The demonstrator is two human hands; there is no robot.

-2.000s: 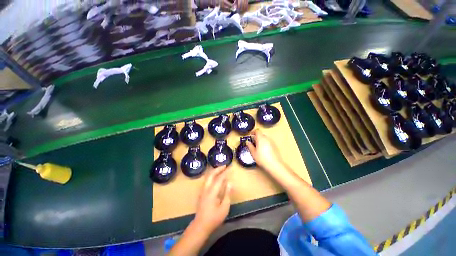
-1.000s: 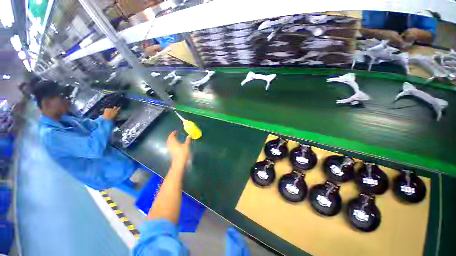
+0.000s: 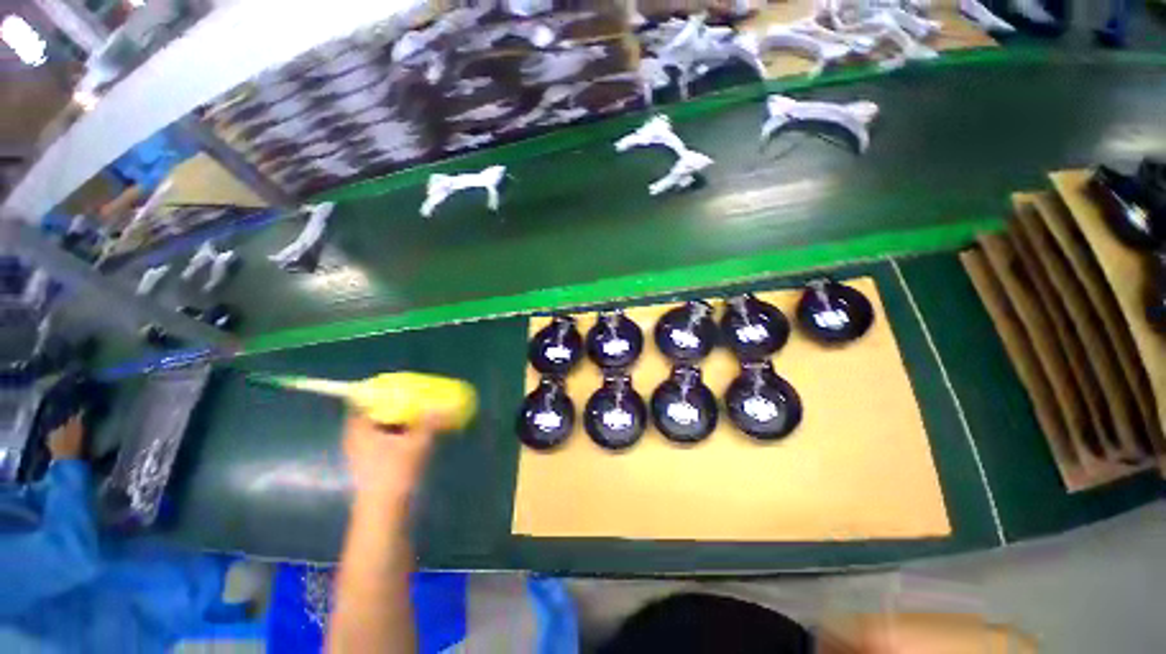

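My left hand (image 3: 388, 450) grips the yellow squeeze bottle (image 3: 416, 400) above the dark green worktop. The bottle lies nearly level, its long thin nozzle pointing left. Black round housings (image 3: 684, 405) lie in two rows on a tan cardboard sheet (image 3: 729, 492), necks towards the belt, each with a shiny metal piece at the neck and a pale patch in the cup. At the bottom right edge is a blurred strip of skin, apparently my right arm or hand (image 3: 927, 634); its fingers cannot be made out.
White curved pieces lie spaced on the green belt (image 3: 550, 217) behind the bright green edge. Stacked cardboard layers (image 3: 1068, 345) with black cups stand at right. A parts tray (image 3: 156, 441) and another person's blue sleeve (image 3: 58, 530) are at left. A blue bin (image 3: 437, 611) is below the bench.
My left hand has taken hold of the yellow bottle, which lay on the worktop, its nozzle pointing left. The view swung left and has partly swung back right.
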